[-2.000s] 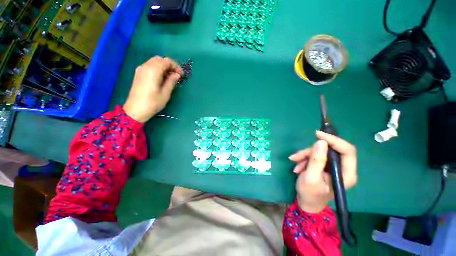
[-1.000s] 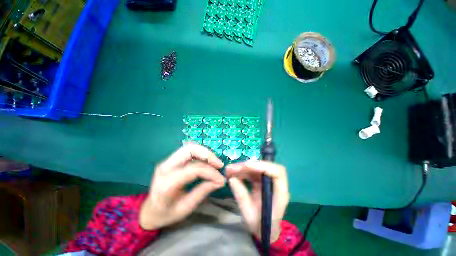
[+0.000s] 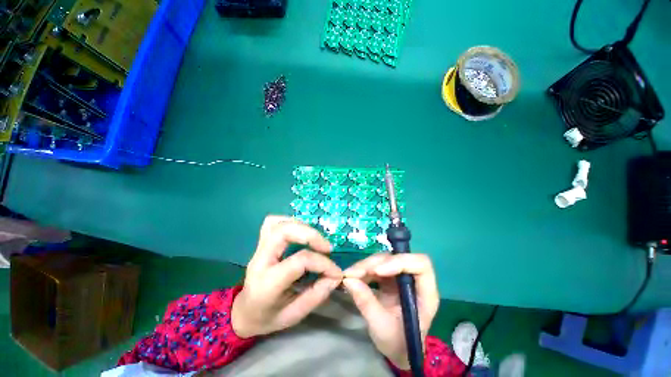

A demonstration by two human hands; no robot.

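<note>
A green PCB panel lies flat on the mat in front of me, its near edge partly behind my hands. My left hand and my right hand meet at the fingertips just below the panel, pinching something too small to make out. My right hand also holds the black soldering iron, its metal tip pointing away over the panel's right part. A pile of tiny dark components lies left of the panel, farther away. A thin solder wire lies on the mat left of the panel.
A blue bin with yellow-brown boards is at upper left. A second PCB panel, a yellow-black tub, a black fan, white pieces and a black box lie beyond and right. A cardboard box is below left.
My left hand has left the component pile and come to my right hand. My right hand has moved left with the iron. Since a second ago the fingertips remain together near the panel's near edge.
</note>
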